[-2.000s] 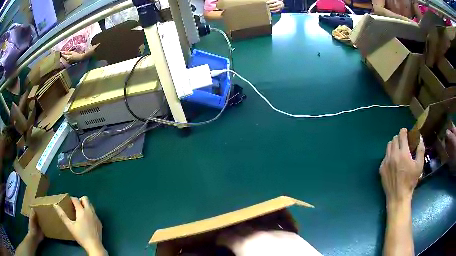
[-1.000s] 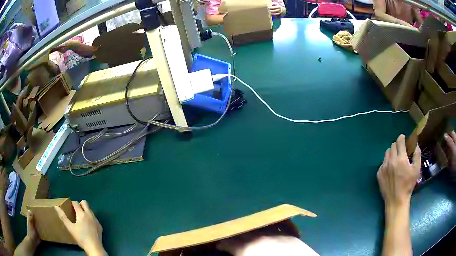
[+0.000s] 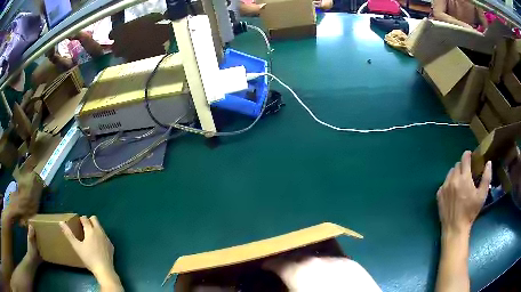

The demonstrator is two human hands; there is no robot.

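An open brown carton sits at the bottom edge in front of me, cut off by the picture. Its lid [image 3: 257,251] stands up with ears at both ends. My right hand [image 3: 328,276] shows as an overexposed, blurred patch behind the lid, its fingers hidden or cut off. I cannot tell whether it holds anything. The carton's inside is dark, and its contents cannot be made out. My left hand is not in view.
At left, another person's hands hold a closed carton [image 3: 57,240]. At right, another person's hand [image 3: 461,193] touches an open box. A vented case [image 3: 134,94], blue bin [image 3: 240,102], post and white cord [image 3: 365,130] stand beyond. Larger cartons [image 3: 454,68] are far right.
The pale patch of my right hand has shifted slightly right. The carton lid is nearly where it was. The view has tilted slightly, and another arm shows more at far left.
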